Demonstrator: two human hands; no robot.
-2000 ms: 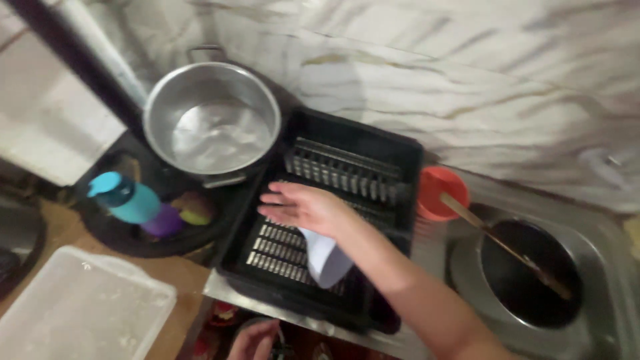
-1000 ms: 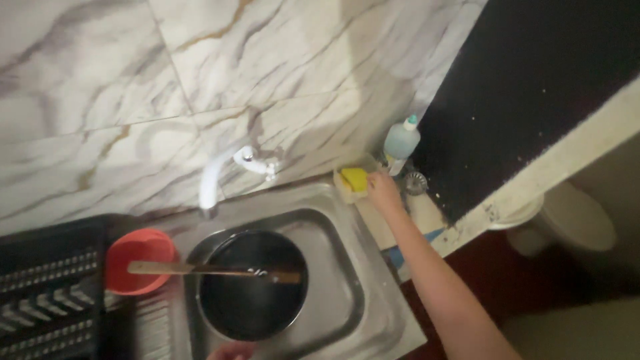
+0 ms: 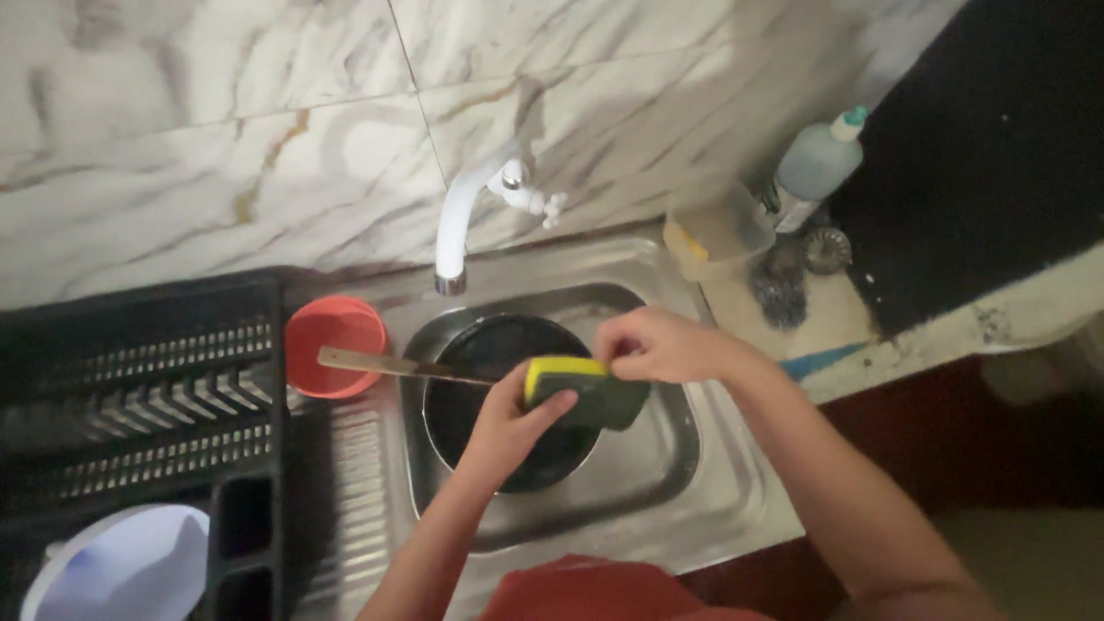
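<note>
Over the sink, my left hand grips the left end of a yellow and dark green scouring sponge, thumb on its green side. My right hand, fingers curled, is at the sponge's upper right edge; its fingertips appear to pinch it. Beneath them a round black pan sits in the stainless steel sink basin. A wooden-handled utensil lies across the pan, its handle reaching over a red plastic bowl. The utensil's far end is hidden by my left hand and the sponge.
A white faucet arches above the basin. At left stands a black dish rack with a white bowl. On the right are a clear plastic container, a soap bottle, a metal scourer and a small glass-like item.
My right hand has moved left from the container to above the sink. The yellow sponge, in the container one second ago, is now held above the pan. My left hand has risen into view.
</note>
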